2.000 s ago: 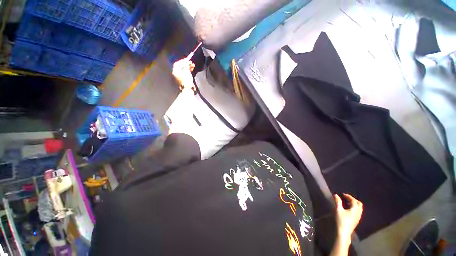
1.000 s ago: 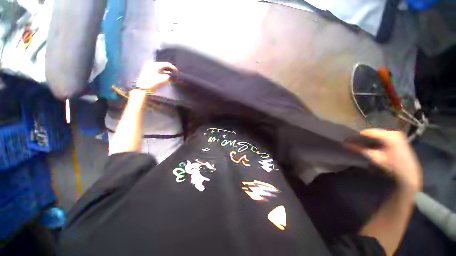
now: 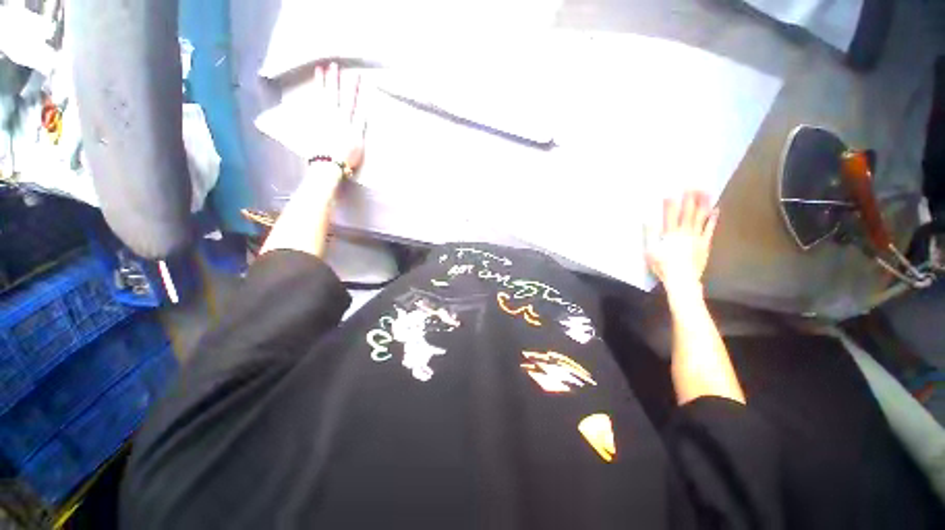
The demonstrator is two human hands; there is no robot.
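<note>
A garment panel, pale side up (image 3: 497, 197), lies flat on the grey ironing table (image 3: 762, 254) in front of me. A dark narrow slit or dart (image 3: 466, 119) runs across its upper left part. My left hand (image 3: 340, 119) lies on the panel's left end with the fingers apart, pointing away from me. My right hand (image 3: 681, 240) lies at the panel's near right corner, fingers spread. Neither hand holds anything that I can see.
A steam iron (image 3: 819, 192) with an orange-brown handle is at the right, its cable running right. A long grey padded arm (image 3: 133, 124) and a blue-green support (image 3: 220, 114) are at the left. Blue crates (image 3: 88, 378) are at the lower left. A pale piece with a dark edge (image 3: 819, 23) lies at the far right.
The dark cloth held up between both hands a second ago is gone from the hands, and a pale-side-up panel now lies spread on the table. The right hand has moved left, the left slightly farther away.
</note>
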